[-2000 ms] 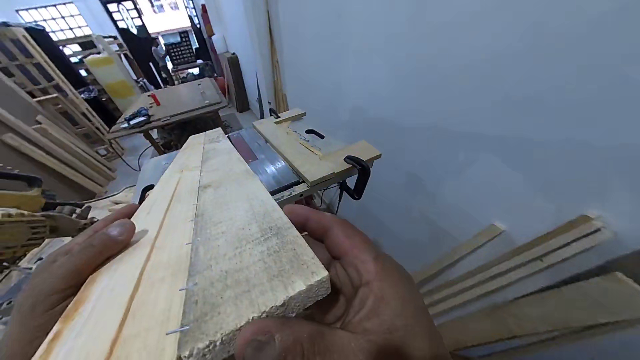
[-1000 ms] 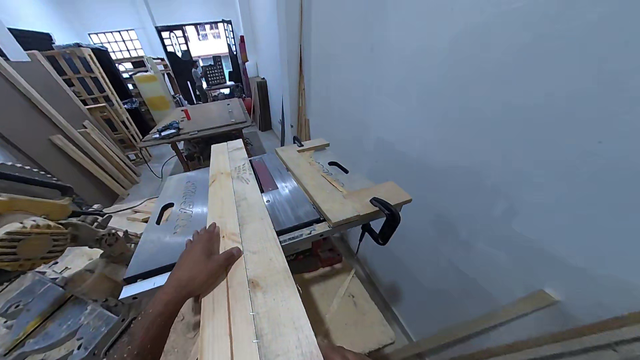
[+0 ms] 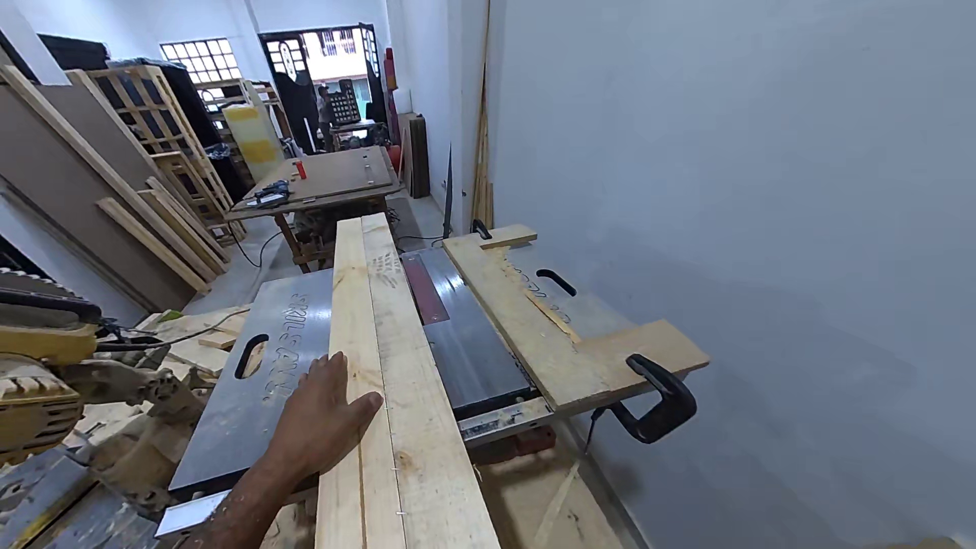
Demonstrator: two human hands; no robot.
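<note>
Two long pale boards [image 3: 408,366] lie side by side, joined along a seam with staples across it, over a Skilsaw table saw [image 3: 473,358]. My left hand [image 3: 324,419] rests on the boards' left edge, its fingers forward and thumb spread on top. My right hand is out of view. To the right of the boards, a wooden fence board [image 3: 526,320] lies on the saw table, held by a black clamp [image 3: 659,396] at its near end. The saw's red insert [image 3: 425,290] shows beside the boards; no blade can be made out.
A yellow miter saw [image 3: 38,381] stands close on the left above wood offcuts. Ahead is a workbench [image 3: 328,179] with a power tool on it. Planks [image 3: 152,236] lean at the left, and a white wall [image 3: 732,191] runs along the right. A person [image 3: 325,118] stands near the far doorway.
The boards, earlier held up close with both hands at their near end, now lie lower over the saw table. My left hand has moved onto their top; my right hand has left the view.
</note>
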